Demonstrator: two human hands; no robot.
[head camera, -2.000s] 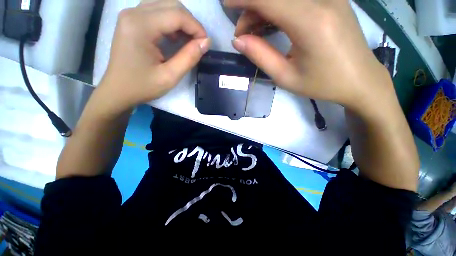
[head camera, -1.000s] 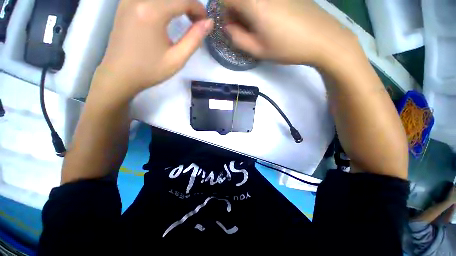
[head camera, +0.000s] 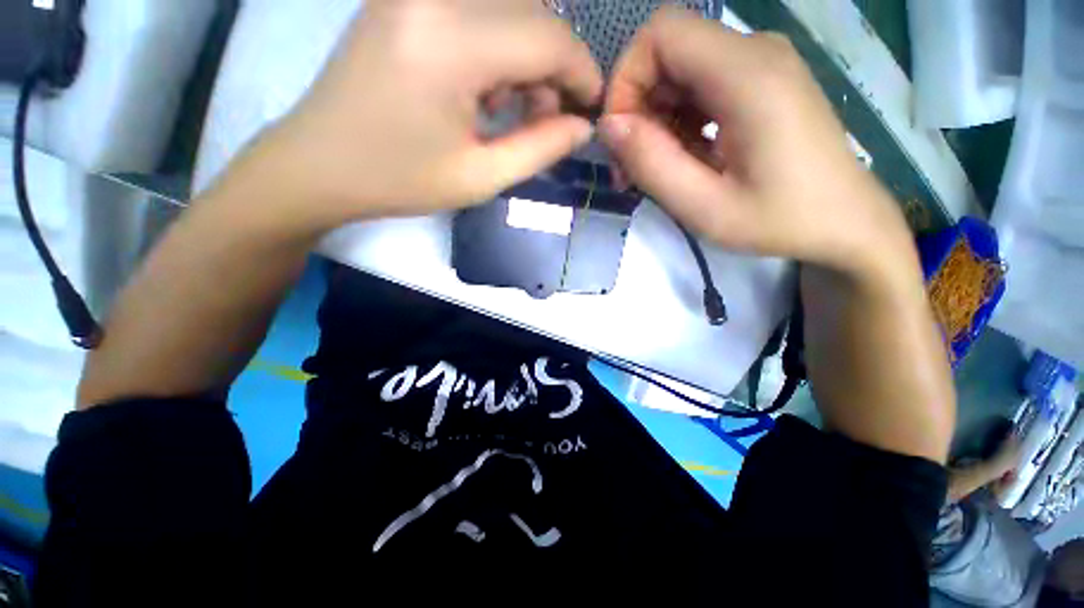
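Note:
A black flat unit (head camera: 541, 252) lies on the white sheet (head camera: 392, 255) with its thicker bar at the far side. It has a white label and a thin yellow rubber band around it, and a short cable (head camera: 701, 267) with a plug at its right. My left hand (head camera: 476, 119) and my right hand (head camera: 725, 149) are above its far edge, thumbs and forefingers pinched and meeting tip to tip. A tiny dark spot shows between the fingertips; what it is cannot be told. The round grey speckled disc (head camera: 630, 14) is partly hidden behind the hands.
A white foam tray (head camera: 137, 113) at the left holds a black unit (head camera: 42, 42) with a hanging cable. A blue basket (head camera: 958, 291) of orange rubber bands stands at the right. White trays (head camera: 969, 59) stand at the far right. Another person's arm (head camera: 981, 469) shows at lower right.
My hands were over the disc a second ago; they have come back above the unit's far edge, and their fingertips now meet. The whole view has shifted a little.

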